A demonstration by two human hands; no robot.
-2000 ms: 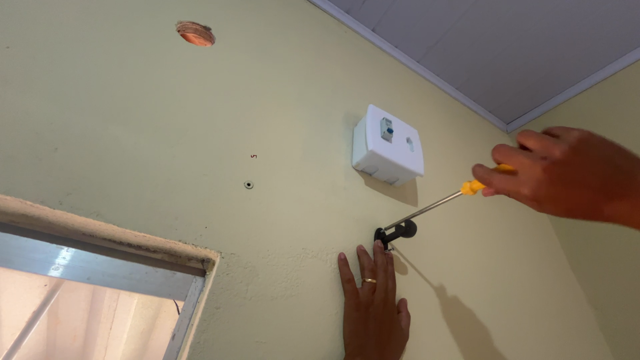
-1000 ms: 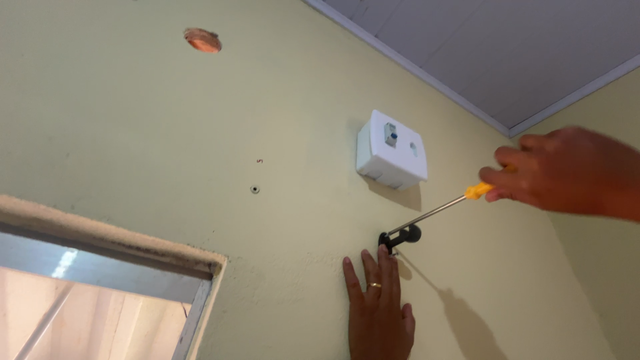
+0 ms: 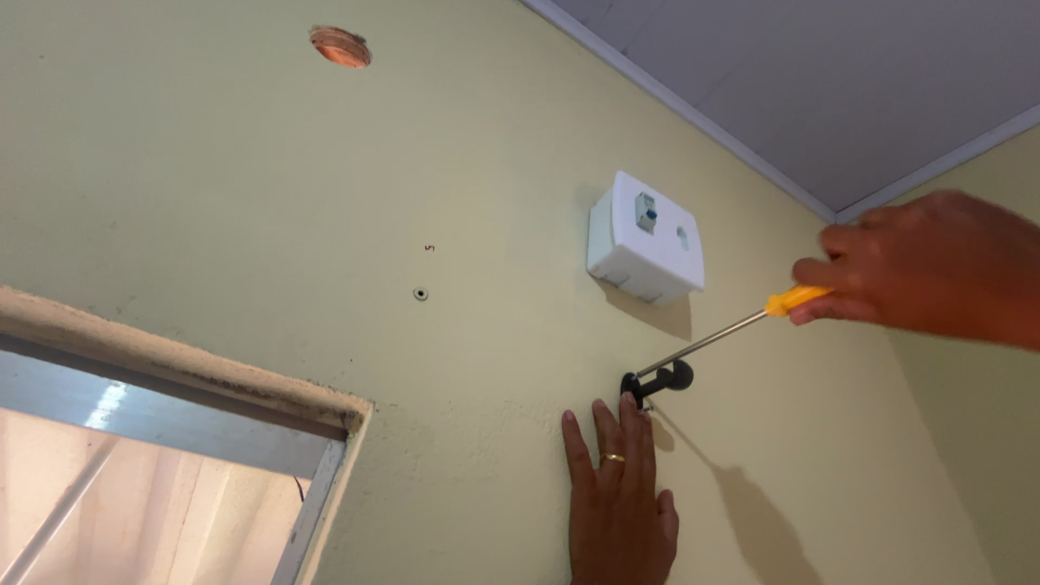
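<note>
A black wall bracket with a rounded end stands out from the pale green wall, right of centre in the head view. My left hand, a gold ring on one finger, lies against the wall below it, fingertips touching the bracket's base. A small screw pokes out at the base's lower side. In my right hand is the yellow handle of a screwdriver; its long metal shaft slants down left, and the tip meets the top of the bracket's base.
Above the bracket, a white plastic breaker box juts from the wall. A wall anchor sits further left under a small red mark. A round hole is at upper left, a window frame at lower left, the ceiling at upper right.
Both hands hold nearly the same places, and the screwdriver tip stays at the bracket's base. My right hand's hold on the handle looks slightly turned.
</note>
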